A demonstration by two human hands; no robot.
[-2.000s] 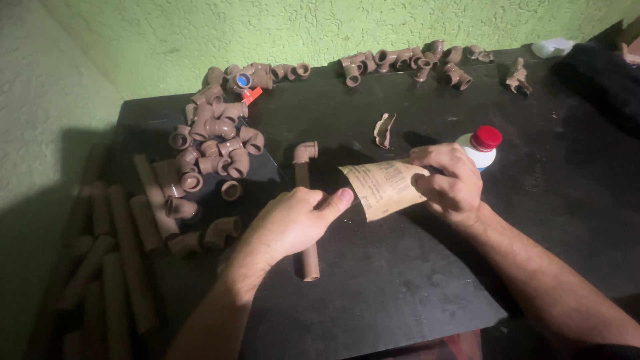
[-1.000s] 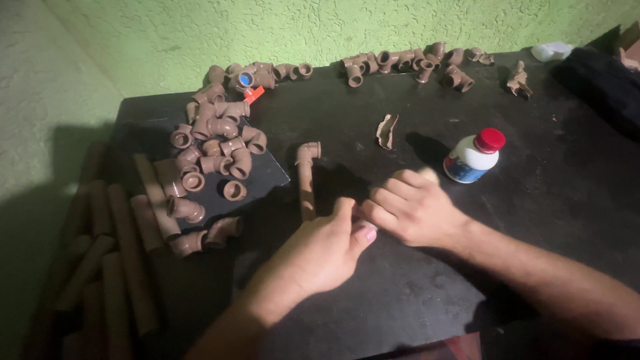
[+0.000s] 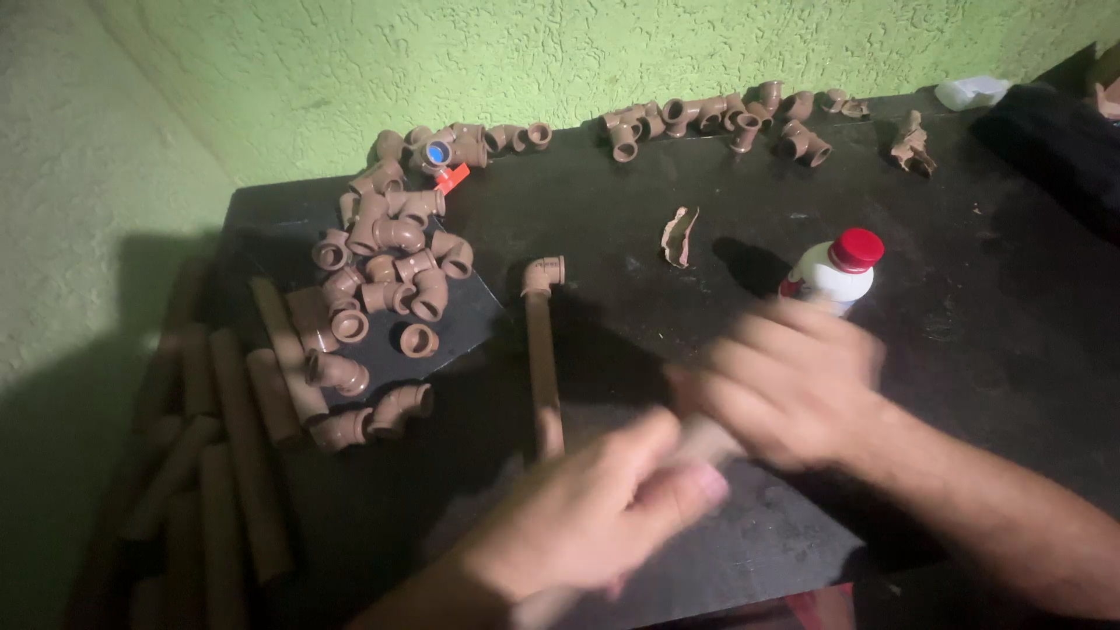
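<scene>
My left hand (image 3: pixel 595 516) is closed around a brown plastic pipe (image 3: pixel 704 444), which shows between my hands and again below the left palm. Around the pipe's upper end my right hand (image 3: pixel 779 385) is wrapped, blurred; a reddish-brown edge shows at its fingers, too blurred to name. Left of the hands lies another brown pipe (image 3: pixel 542 359) with an elbow fitting (image 3: pixel 544 275) on its far end, its near end hidden behind my left hand. Just beyond my right hand stands a white bottle with a red cap (image 3: pixel 856 251), partly covered by the hand.
Brown elbow and tee fittings (image 3: pixel 394 234) are heaped at the left, near a valve with an orange handle (image 3: pixel 452 178). More fittings (image 3: pixel 674 115) line the wall. Cut pipes (image 3: pixel 249 455) lie at far left. Torn scraps (image 3: pixel 678 236), a black cloth (image 3: pixel 1050 157) and clear plastic (image 3: pixel 971 91) lie beyond.
Two seconds ago a tan sheet bearing print was between my hands; it no longer shows plainly. A pipe is now visible in my left hand. The right hand has moved beside the bottle.
</scene>
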